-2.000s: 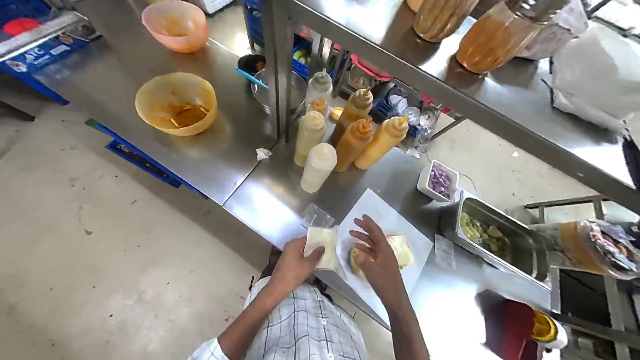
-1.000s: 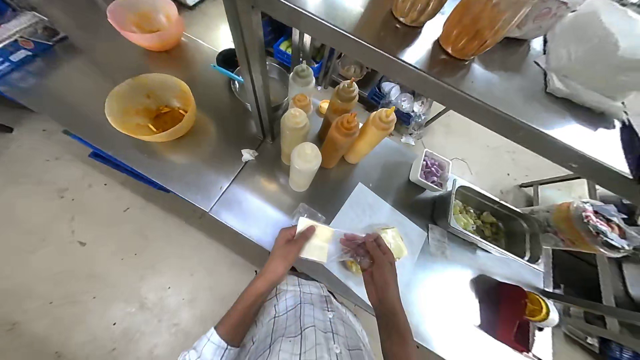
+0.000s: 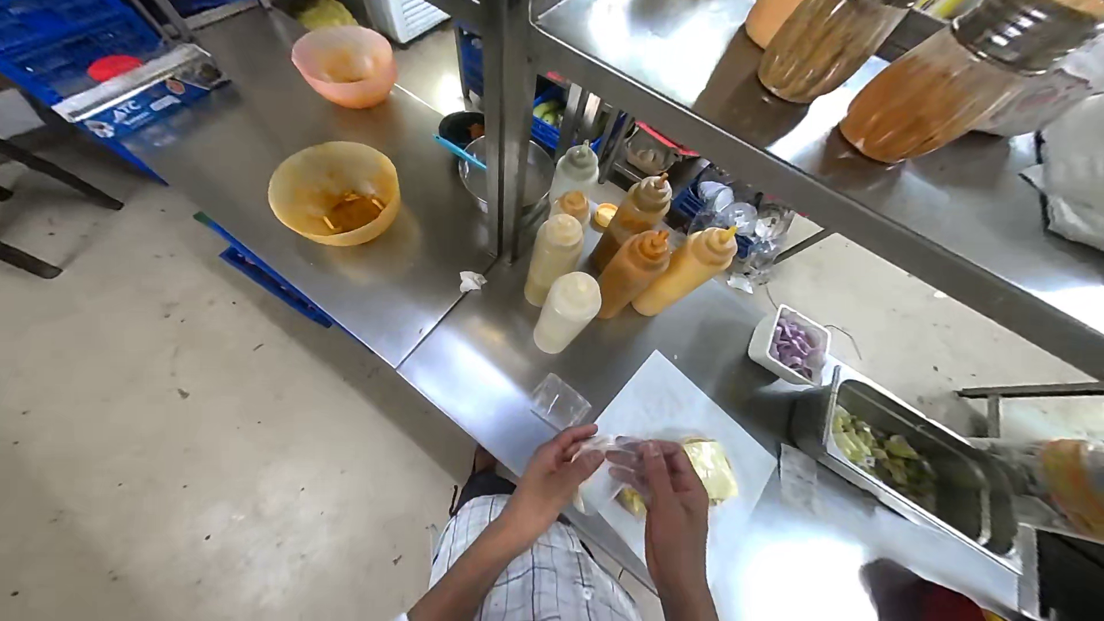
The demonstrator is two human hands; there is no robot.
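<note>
Clear plastic film (image 3: 617,446) is stretched between my left hand (image 3: 552,483) and my right hand (image 3: 668,492), gripped by the fingers of both. Beneath them lies a sheet of white paper (image 3: 647,388) on the steel table. On the paper, just right of my right hand, is a food item topped with a pale yellow slice (image 3: 711,470); more yellowish food (image 3: 631,500) shows partly between my hands. Another clear plastic wrapper (image 3: 561,401) lies on the table beyond my left hand. Below my left palm a pale edge shows, too hidden to name.
Several squeeze bottles (image 3: 642,267) stand beyond the paper, near the shelf post (image 3: 507,129). To the right are a white tub of sliced onion (image 3: 759,345) and a steel pan of chopped greens (image 3: 940,517). A yellow bowl (image 3: 289,194) and a pink bowl (image 3: 345,69) stand left; a steel shelf (image 3: 776,164) overhangs.
The pale square slice in its wrapper, held by my left hand in the earlier frames, is no longer plainly visible there. My hands now hold clear film close together.
</note>
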